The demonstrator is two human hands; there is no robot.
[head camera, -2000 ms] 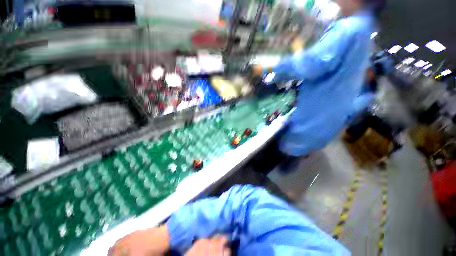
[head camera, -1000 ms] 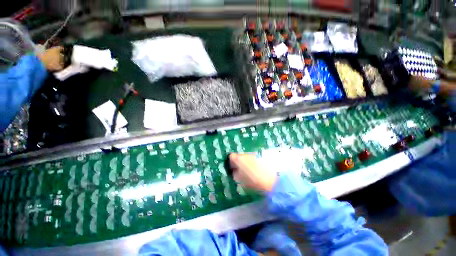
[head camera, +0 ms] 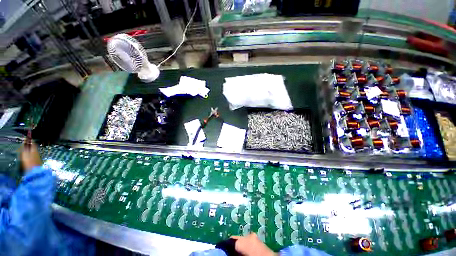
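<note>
Long green circuit boards (head camera: 162, 182) with rows of pale half-circles lie along the line in front of me. My right hand (head camera: 252, 245) is at the bottom centre, cut off by the edge, over the near edge of the boards. A dark item (head camera: 228, 245) is at its fingertips; I cannot tell whether it is held or worn. A blue sleeve end (head camera: 207, 252) shows just left of it, but my left hand is not seen. A small pile of silvery parts (head camera: 98, 198) lies on the board at the left.
Black tray of silvery leaded parts (head camera: 279, 131), copper-orange coils (head camera: 357, 124), blue parts (head camera: 420, 132), white parts (head camera: 122, 119), red-black cutters (head camera: 212, 114), white bag (head camera: 256, 91) and fan (head camera: 131, 56) are on the bench. A coil (head camera: 362, 244) stands on the board. Another person's hand (head camera: 30, 156) is at left.
The view has swung left and shows more of the bench. My right hand has gone from over the middle of the boards to the bottom edge. No hand is now by the white papers.
</note>
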